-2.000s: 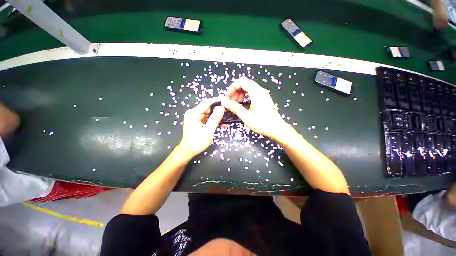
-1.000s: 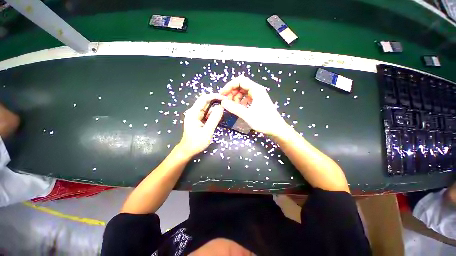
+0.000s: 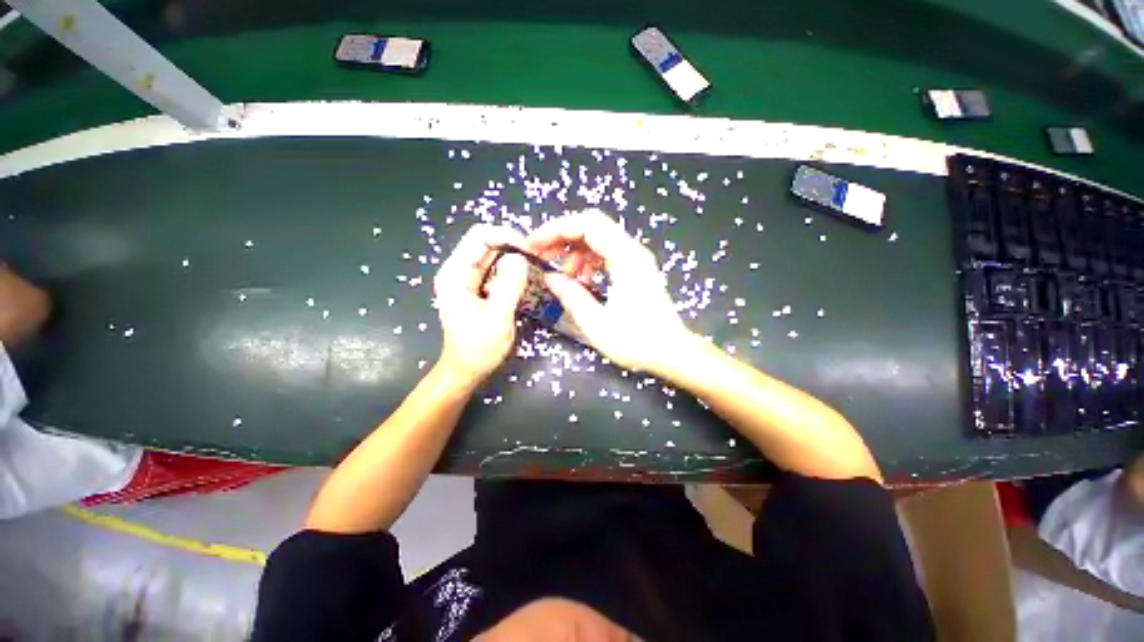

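Observation:
A black mobile phone (image 3: 548, 309) with a blue patch is held between my two hands, tilted, over the scattered small white parts (image 3: 552, 364). My left hand (image 3: 474, 305) grips its left end, with thumb and fingers around the edge. My right hand (image 3: 617, 296) lies over its right side, with the thumb on the phone and the fingers curled near the upper edge. The fingers hide much of the phone. Whether a small part is between the right fingertips cannot be told.
A waiting handset (image 3: 838, 197) lies on the bench at right, beside the black blister tray (image 3: 1051, 301). Beyond the white edge strip (image 3: 565, 127), several phones lie on the green belt (image 3: 527, 63). A support post (image 3: 132, 63) slants in at upper left. Other people's arms show at both sides.
The hands and phone have shifted slightly left, and the phone's tilt has changed, showing its speckled part and blue patch. The phones on the belt have moved left.

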